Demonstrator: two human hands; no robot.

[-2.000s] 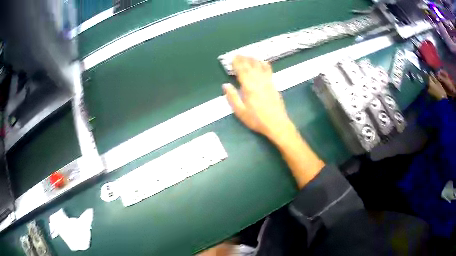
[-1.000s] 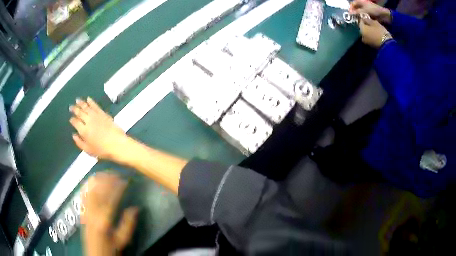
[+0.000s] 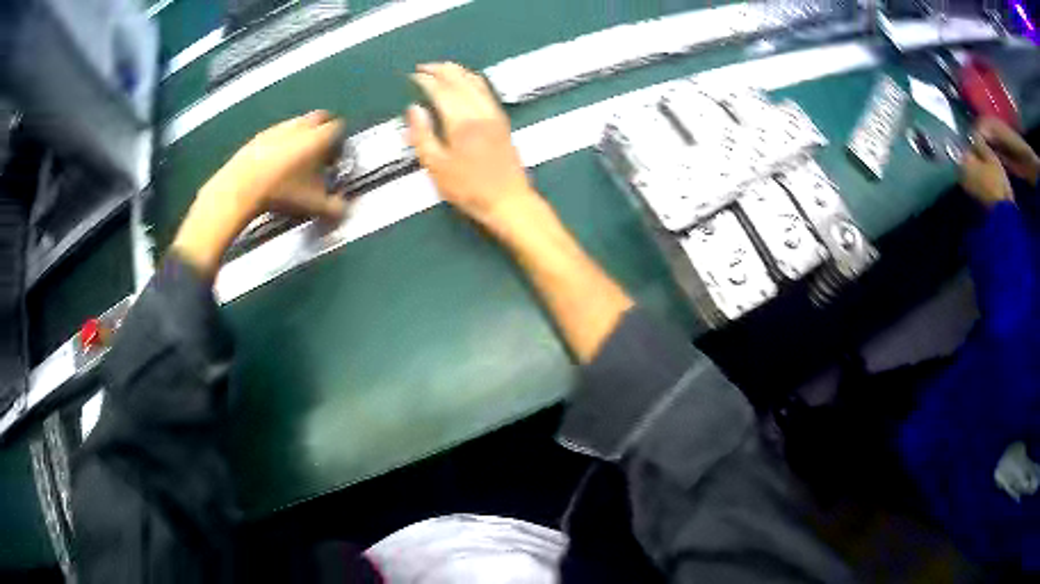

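Note:
A silver metal plate [image 3: 382, 148] lies between the pale rails, with its ends under my two hands. My left hand [image 3: 279, 171] is blurred and grips the plate's left part, fingers curled over it. My right hand [image 3: 468, 143] lies over the plate's right end, close to the row of plates [image 3: 627, 55]; its fingers are spread and I cannot tell whether it grips. The part of the plate under my hands is hidden.
Stacked plates [image 3: 741, 171] stand at the right near edge, some laid across the top. A red button [image 3: 91, 333] is on the machine base at left. A guide rail [image 3: 559, 139] crosses the bench. A neighbouring person's hands [image 3: 992, 165] are at far right, near a single plate [image 3: 878, 126].
The single plate seen on the near bench is now between the rails under my hands. My left hand has moved forward onto it. The camera view has swung back left.

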